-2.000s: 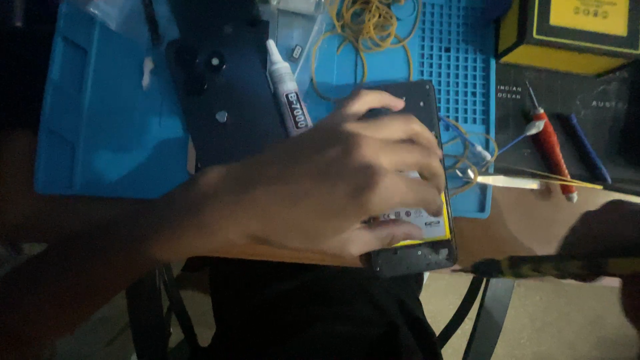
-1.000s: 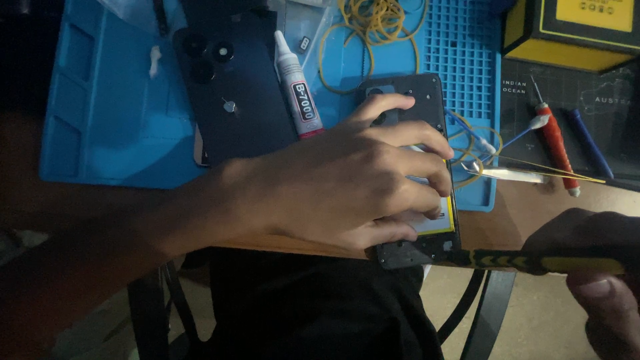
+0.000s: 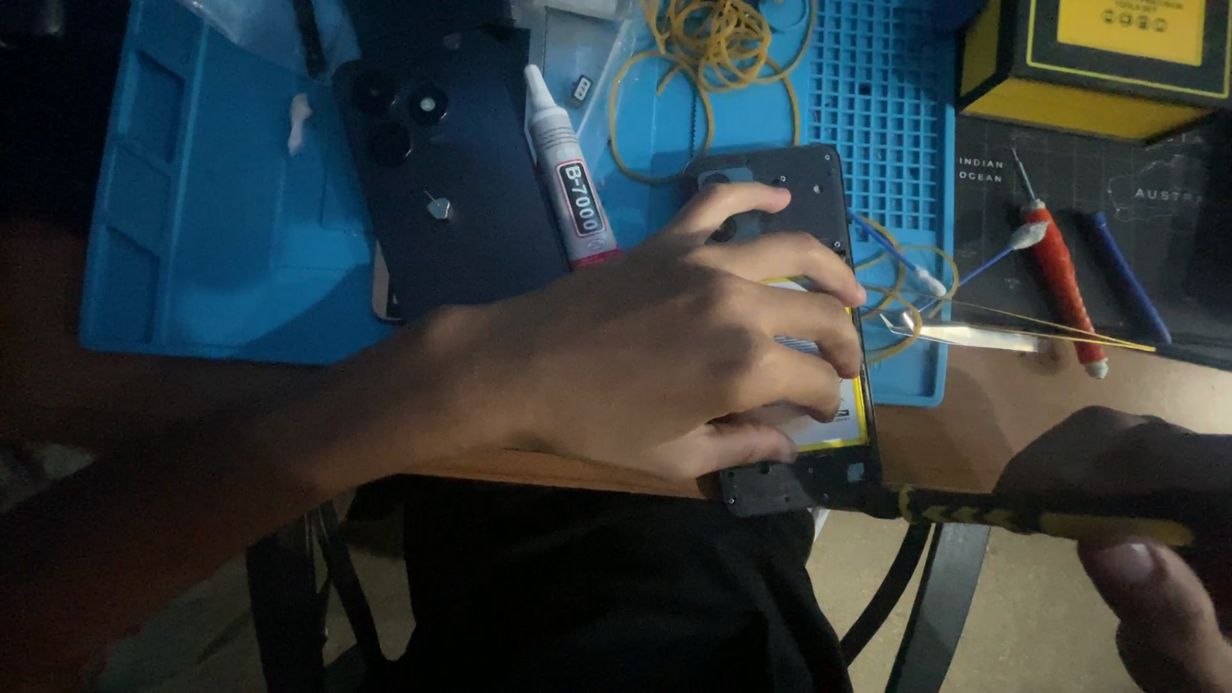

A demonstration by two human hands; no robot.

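My left hand (image 3: pixel 712 337) lies spread over an opened smartphone (image 3: pixel 799 491), its fingers gripping across the battery and frame. Part of the battery (image 3: pixel 850 428) with a yellow edge shows between and below the fingers. At lower right my right hand (image 3: pixel 1126 539) holds a black-and-yellow handled tool (image 3: pixel 1039 515), whose near end meets the phone's lower right corner; its tip cannot be made out. Left of the phone, a tube of B-7000 glue (image 3: pixel 575 183) rests against a dark phone back (image 3: pixel 462 192) with camera rings.
Rubber bands (image 3: pixel 717 48) and a blue silicone work mat (image 3: pixel 231 260) lie behind. To the right are tweezers (image 3: pixel 982 335), cotton swabs (image 3: pixel 982 262), a red-handled tool (image 3: pixel 1059 269), a blue pry tool (image 3: pixel 1126 274) and a yellow-and-black box (image 3: pixel 1088 96). The wooden table edge (image 3: pixel 577 474) runs beside my lap.
My right hand, mostly in shadow at the right edge earlier, now shows more, with its thumb along the tool handle. My left hand stays on the phone.
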